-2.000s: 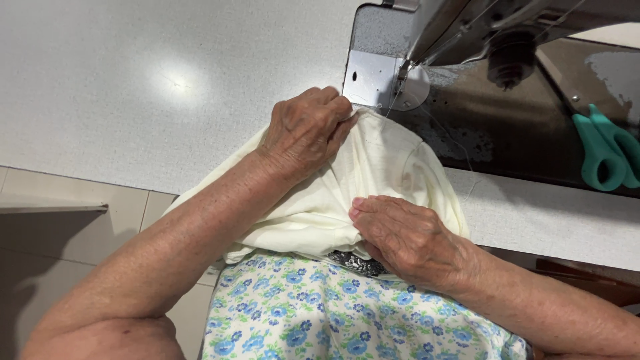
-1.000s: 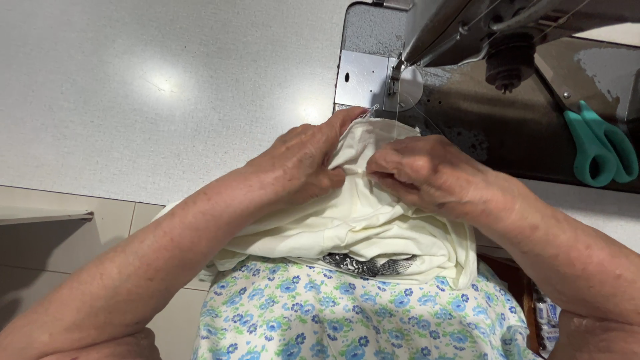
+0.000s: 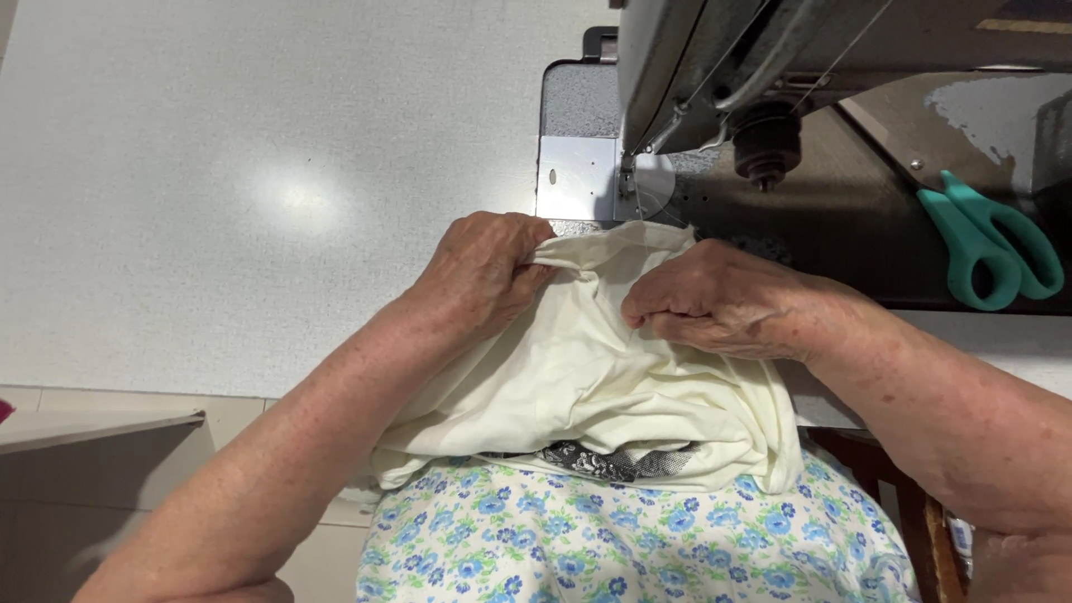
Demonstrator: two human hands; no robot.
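Observation:
Cream fabric [image 3: 578,360] lies bunched over the table's front edge and my lap, with a black-and-white patterned piece [image 3: 586,461] showing at its lower fold. My left hand [image 3: 486,268] pinches the fabric's upper left edge between thumb and fingers. On the right, my right hand [image 3: 712,297] grips the same fabric with curled fingers, just below its raw top edge. A thin thread runs from the sewing machine's needle area [image 3: 626,172] down to the fabric. The fabric's top edge lies just in front of the metal needle plate [image 3: 578,176], not under the presser foot.
The sewing machine head [image 3: 695,75] overhangs at the upper right. Teal-handled scissors [image 3: 980,243] lie on the machine bed, right of my right hand. A white tabletop [image 3: 209,209] spreads to the left. Floral cloth [image 3: 628,544] covers my lap, beside a wooden chair part [image 3: 930,536].
My hands were close together on the fabric a second ago and are now farther apart. The fabric's top edge is now spread between them.

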